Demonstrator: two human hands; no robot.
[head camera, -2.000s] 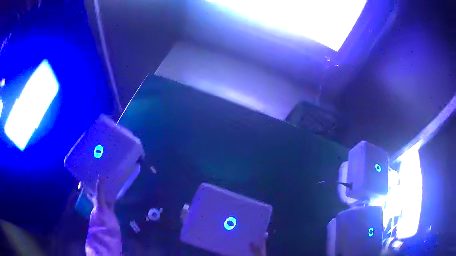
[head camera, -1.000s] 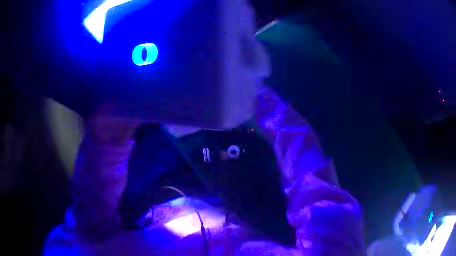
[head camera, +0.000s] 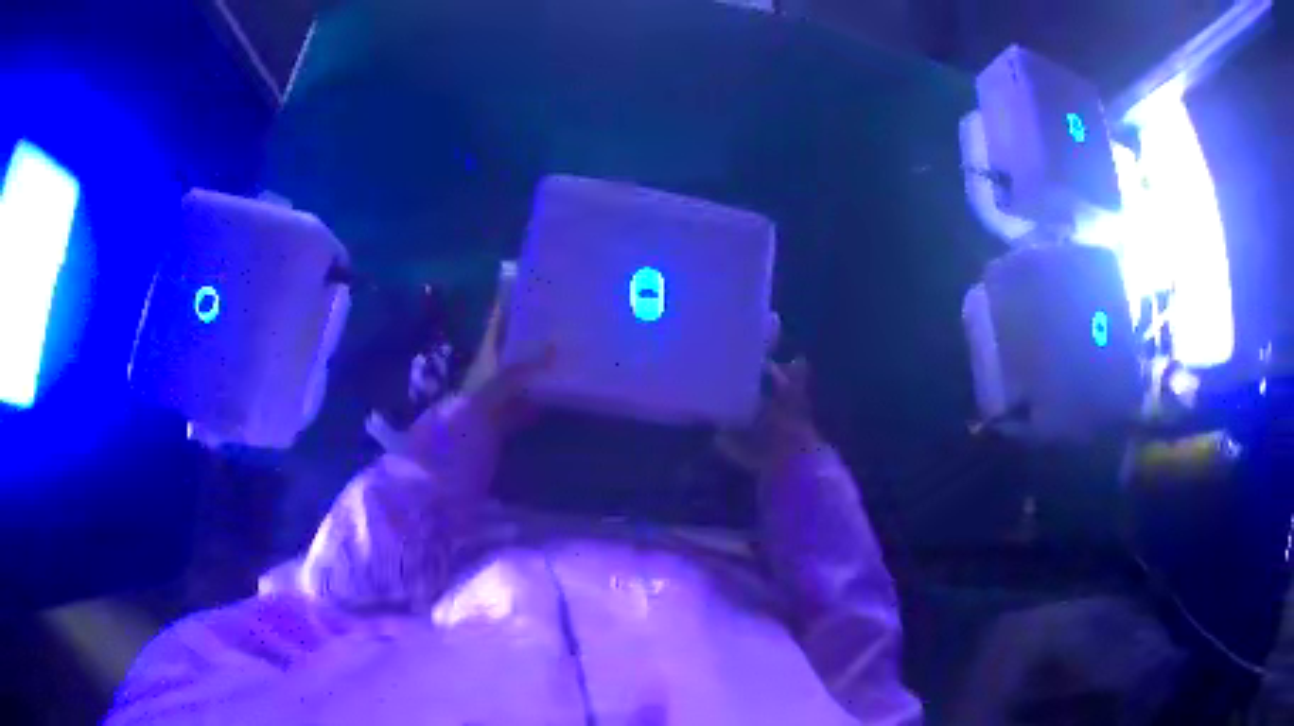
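The middle white projector (head camera: 646, 355) lies in front of me on the dark green mat, its ring glowing blue. My left hand (head camera: 500, 386) grips its lower left side, fingers on the edge. My right hand (head camera: 771, 414) is around its lower right corner, fingers partly hidden and blurred. A dark remote with a pale ring (head camera: 430, 372) lies beside my left hand, partly covered by the sleeve. Another projector (head camera: 249, 333) stands at the left with its ring lit.
Two more lit projectors, an upper one (head camera: 1043, 135) and a lower one (head camera: 1050, 341), stand at the right. Bright projected light (head camera: 1189, 227) shows beyond them, and a bright patch (head camera: 31, 270) on the left blue curtain. A yellow item (head camera: 1189, 451) and thin cord are at the right edge.
My view has swung back from the left projector, which both arms were reaching to. That projector now stands without hands on it, turned from before. Both hands are now at the middle projector.
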